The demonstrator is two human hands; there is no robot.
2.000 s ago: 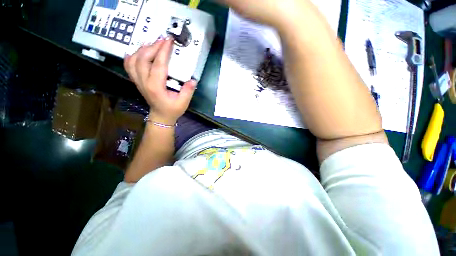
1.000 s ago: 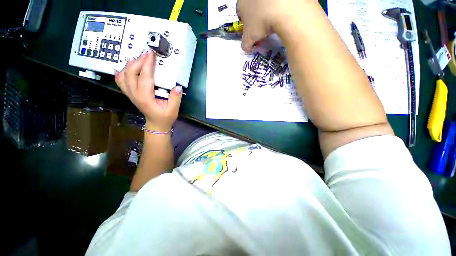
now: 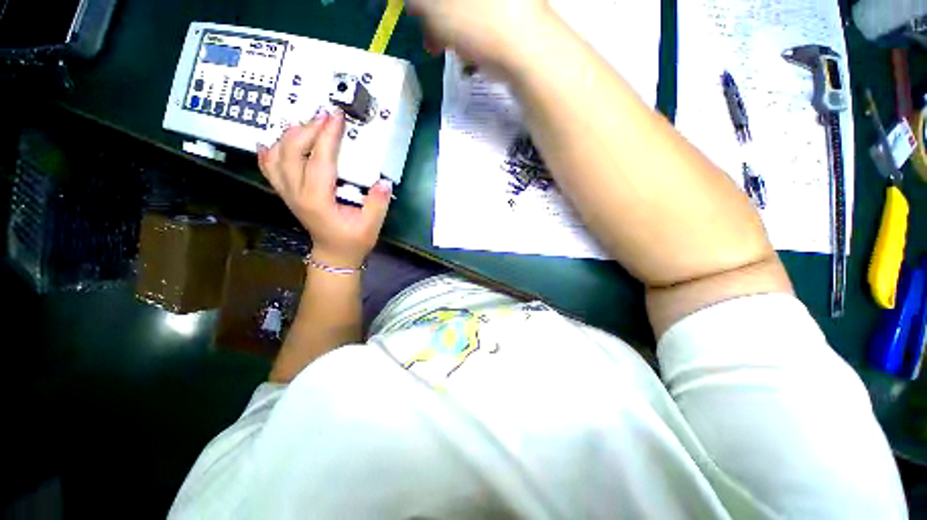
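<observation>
The white torque tester (image 3: pixel 305 71) lies at the upper left, its keypad and display at its left end. A dark metal socket (image 3: pixel 352 99) stands on its top. My left hand (image 3: pixel 323 188) rests on the tester's near edge, its fingertips at the socket and thumb at the front side. My right hand (image 3: pixel 473 25) is at the top edge, partly cut off and blurred; what it holds, if anything, does not show. Small dark pins (image 3: pixel 529 168) lie piled on a paper sheet (image 3: pixel 473 208), partly hidden by my right forearm.
A second sheet (image 3: pixel 793 193) bears a pen (image 3: pixel 734 102), a few small dark parts (image 3: pixel 753 186) and a caliper (image 3: pixel 833 152). A yellow knife handle (image 3: pixel 889 249) and blue handles (image 3: pixel 900 335) lie at the right. Cartons (image 3: pixel 183 262) stand below left. A dark case is at the upper left.
My right hand went from the top edge down to the pin pile, then back up and left to the top edge. My left hand stays at the socket. The view has shifted slightly.
</observation>
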